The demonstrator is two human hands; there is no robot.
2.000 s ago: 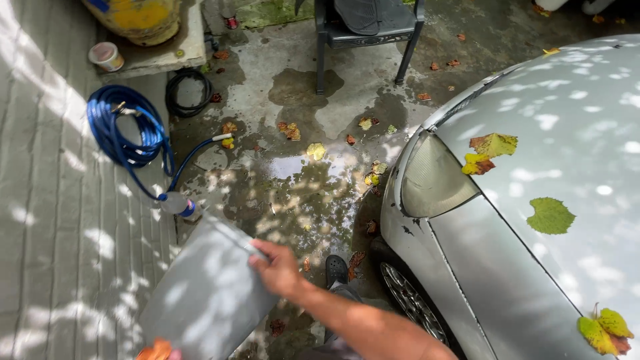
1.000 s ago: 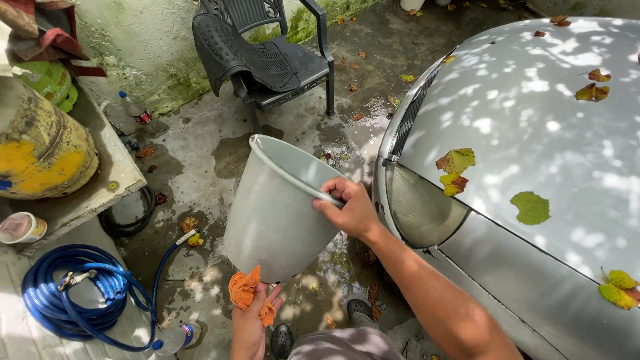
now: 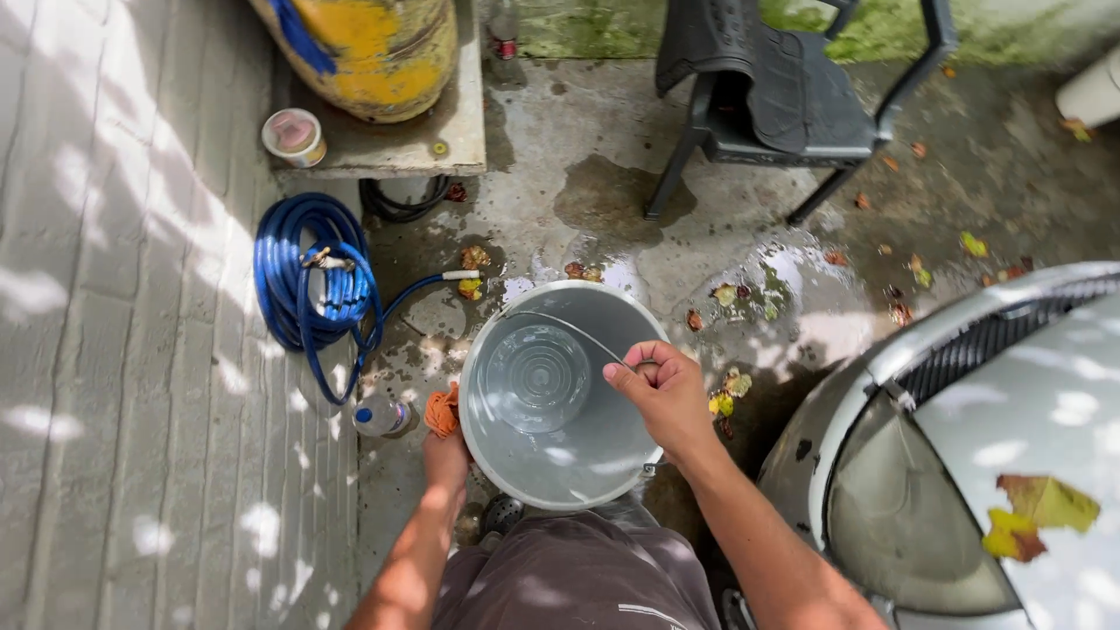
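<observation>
A grey plastic bucket [image 3: 595, 481] is held upright in front of my body, its open mouth facing up, with what looks like a little clear water on its ringed bottom. The thin wire handle [image 3: 573, 325] of the bucket is pinched between the thumb and fingers of my right hand [image 3: 661, 389], over the right part of the rim. Against the bucket's left outer side, my left hand [image 3: 448, 451] holds an orange cloth [image 3: 443, 411]; its fingers are partly hidden behind the bucket.
Left: a painted brick wall [image 3: 166, 350], coiled blue hose [image 3: 319, 280] and plastic bottle [image 3: 381, 416]. A yellow container [image 3: 376, 52] and small tub [image 3: 294, 137] stand on a ledge. Ahead is a dark plastic chair [image 3: 796, 96] holding black mats; a silver car [image 3: 1006, 420] is at right.
The bucket has gone from tilted to upright, its inside now facing me. My right hand has moved from the rim to the wire handle. My left hand still has the orange cloth.
</observation>
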